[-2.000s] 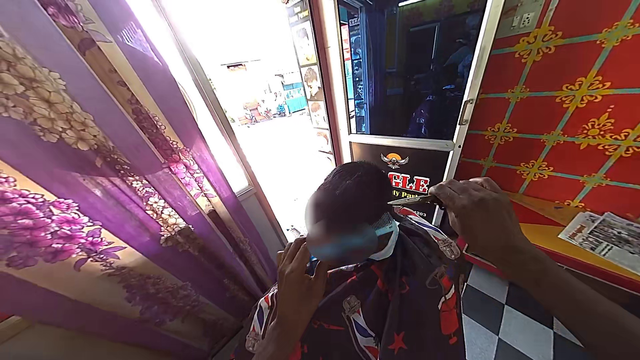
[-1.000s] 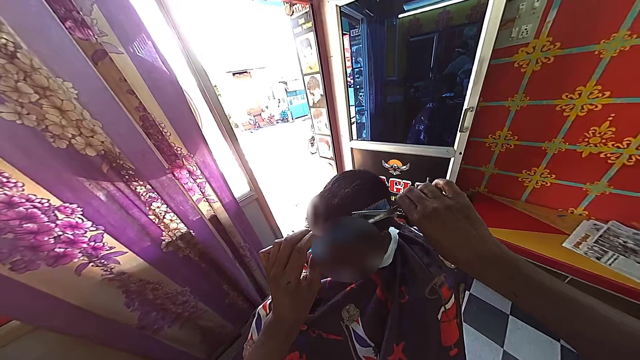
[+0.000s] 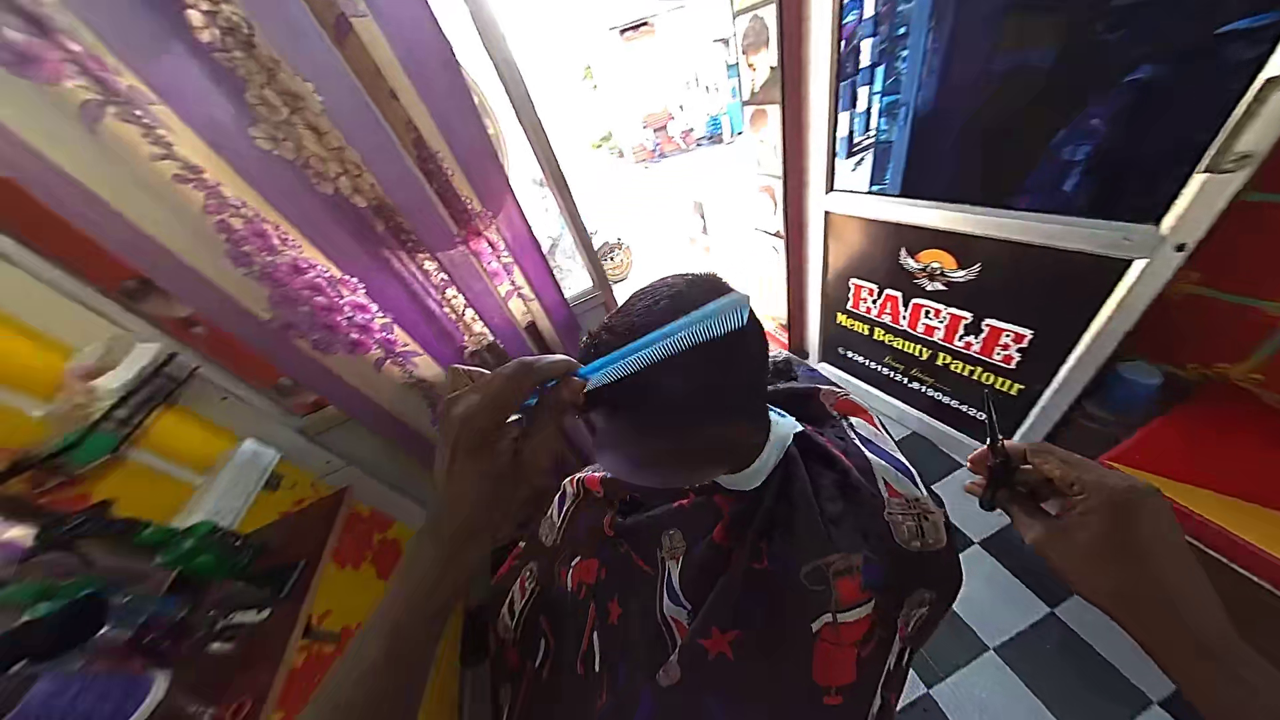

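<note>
A seated person's head (image 3: pixel 680 370), with short dark hair, is in the centre. My left hand (image 3: pixel 510 430) grips a blue plastic comb (image 3: pixel 665 342), which lies slantwise across the hair with its teeth facing down. To the right, apart from the head, my right hand (image 3: pixel 1070 500) holds dark hair scissors (image 3: pixel 993 455) with the tips pointing up. A dark barber's cape (image 3: pixel 720 600) with red, white and blue prints covers the person's body, and a white neck strip (image 3: pixel 765 455) shows at the collar.
A cluttered counter (image 3: pixel 315 570) holding bottles and tools stands at lower left. Purple floral curtains (image 3: pixel 300 200) hang beside the bright doorway. A glass door with a dark sign panel (image 3: pixel 930 310) is behind the head; a red and yellow ledge (image 3: pixel 1220 470) runs at right, above checkered floor (image 3: pixel 1040 600).
My right hand with the scissors has moved away from the head to the right. The comb now lies across the hair, higher on the head. The view has swung left, bringing in the counter.
</note>
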